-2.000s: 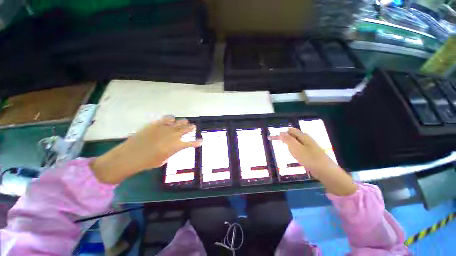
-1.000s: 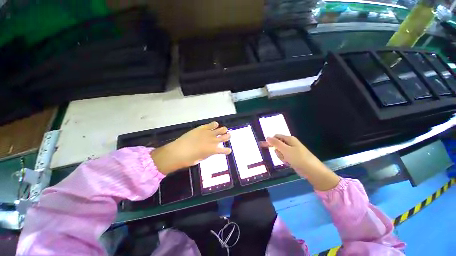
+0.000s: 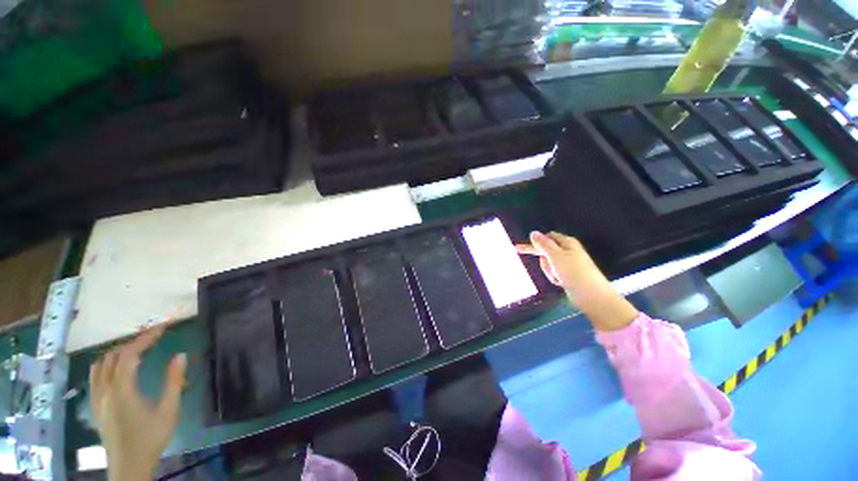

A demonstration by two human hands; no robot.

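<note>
A black phone tray [image 3: 209, 352] lies in front of me with five smartphones in a row. The rightmost smartphone [image 3: 500, 263] has a lit white screen; the others, such as the middle smartphone [image 3: 389, 310], are dark. My right hand [image 3: 566, 270] is at the tray's right end, its fingers pointing at the lit phone's right edge; whether they touch it is unclear. My left hand [image 3: 139, 399] is off the tray at the left, fingers spread and empty. A thin white cable [image 3: 414, 451] lies loosely coiled at the bottom, in front of the bench.
A tray stack [image 3: 649, 211] with dark phones on top stands at right. Another black tray [image 3: 376, 160] is behind, beside a pale board [image 3: 235, 240]. A white power strip [image 3: 52, 348] is at left. A dark stack [image 3: 141, 141] stands at back left.
The lit phones have gone dark one after another from the left, leaving only the rightmost lit. My left hand has moved off the phones to the left. The view has shifted to the right.
</note>
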